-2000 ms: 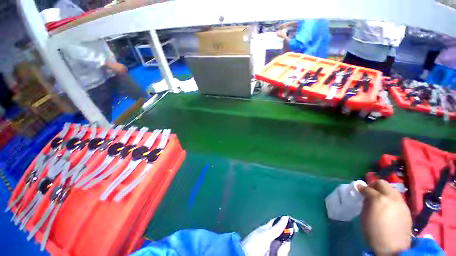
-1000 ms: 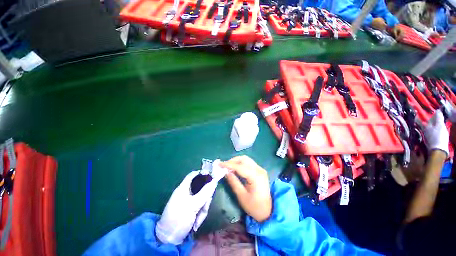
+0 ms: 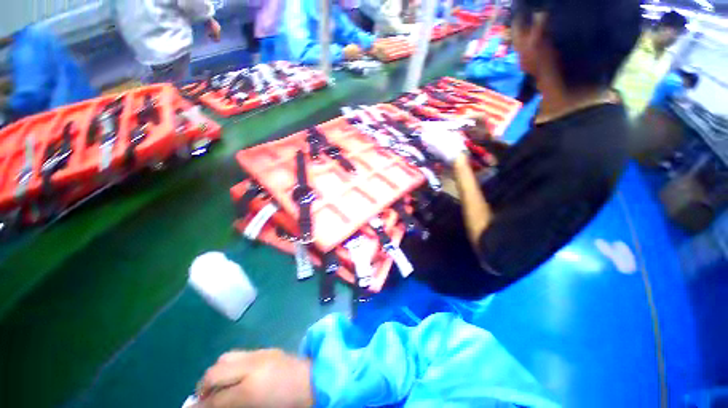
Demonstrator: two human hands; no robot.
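Observation:
My right hand (image 3: 254,378) is bare and low in the head view, cut off by the bottom edge. Its fingers are pinched on a small white piece, the wiping cloth (image 3: 191,401), of which only a sliver shows. My left hand is out of the picture, and so is the watch seen earlier. The white bottle (image 3: 223,284) stands on the green bench beyond my right hand. It looks blurred and tilted by the camera angle.
Stacked red trays with watches (image 3: 351,183) lie beyond my sleeve. Another red tray (image 3: 88,143) is at the far left, and one (image 3: 263,86) at the back. A co-worker in black (image 3: 551,175) sits at the right, a white-gloved hand over the trays. Blue floor (image 3: 591,295) lies behind.
The view has swung right, bringing the co-worker in and taking my left hand and the watch out. Earlier my right hand let go of the bottle and met the gloved hand.

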